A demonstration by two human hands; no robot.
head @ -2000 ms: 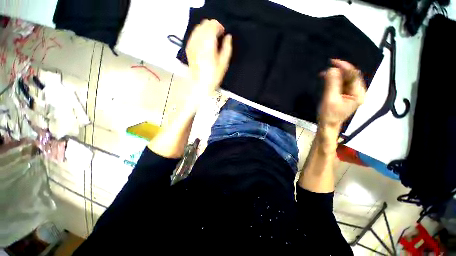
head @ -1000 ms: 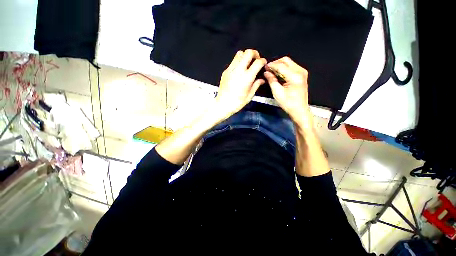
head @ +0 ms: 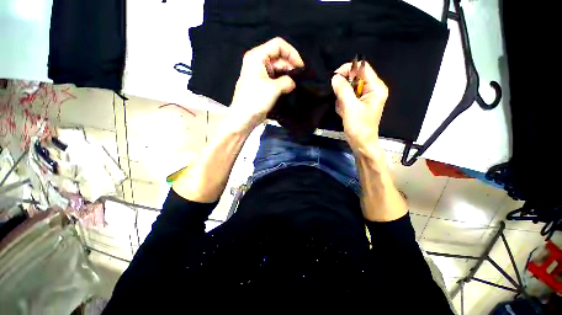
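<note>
A black garment lies across the white table in front of me, with a thin loop sticking out at its left corner. My left hand is over the garment, its fingertips pinching a bit of the black cloth. My right hand holds small thread snips, with an orange-yellow part showing and dark pointed blades up. The blades are apart from my left fingertips. Any thread is too fine to see.
A black hanger lies right of the garment. A thick dark pile of hung garments is at the far right. Another black garment lies at the upper left. Pale bags, red threads, a metal stand and a red stool are around the floor.
My hands first came together over the garment's near edge, then moved apart and slightly forward. The snips now show in my right hand. My left hand has lifted some cloth.
</note>
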